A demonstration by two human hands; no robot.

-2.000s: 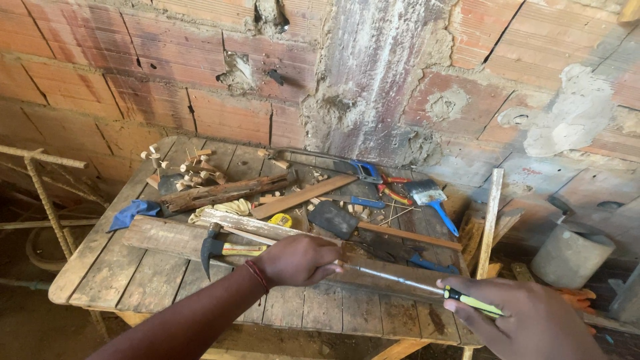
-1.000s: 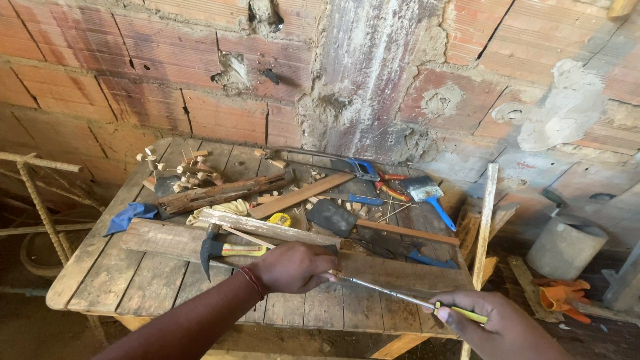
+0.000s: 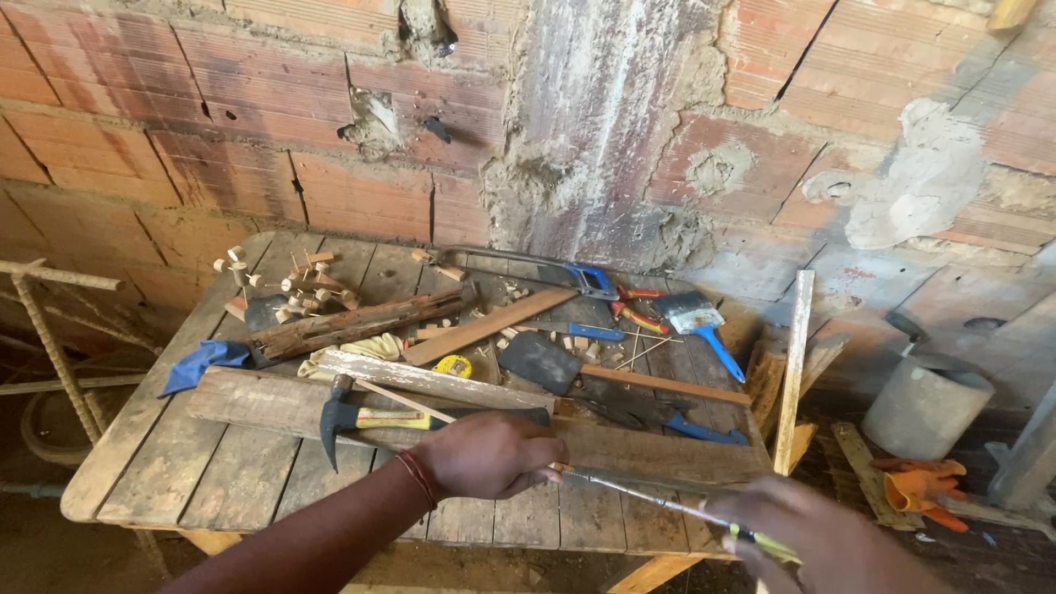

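My left hand (image 3: 495,456), with a red cord at the wrist, is closed around a thin wooden stick (image 3: 404,400) that sticks out up and to the left. My right hand (image 3: 792,532), blurred, holds a screwdriver (image 3: 643,495) by its yellow-green and black handle. The long metal shaft points left, its tip meeting the stick's end at my left fingers. Just left of my left hand lies a claw hammer (image 3: 388,418) with a black and yellow handle, on a wooden board (image 3: 264,400). A tape measure (image 3: 453,366) lies behind.
The slatted wooden table (image 3: 198,474) also carries a hacksaw (image 3: 591,281), red-yellow pliers (image 3: 635,309), a paintbrush (image 3: 701,326), a blue cloth (image 3: 203,365) and small wheel-like wooden pieces (image 3: 290,285). An upright wood strip (image 3: 794,371) stands at the right edge, before orange gloves (image 3: 922,487). A brick wall rises behind.
My right hand has shifted and changed its grip on the screwdriver handle. My left hand stays in about the same place, around the stick.
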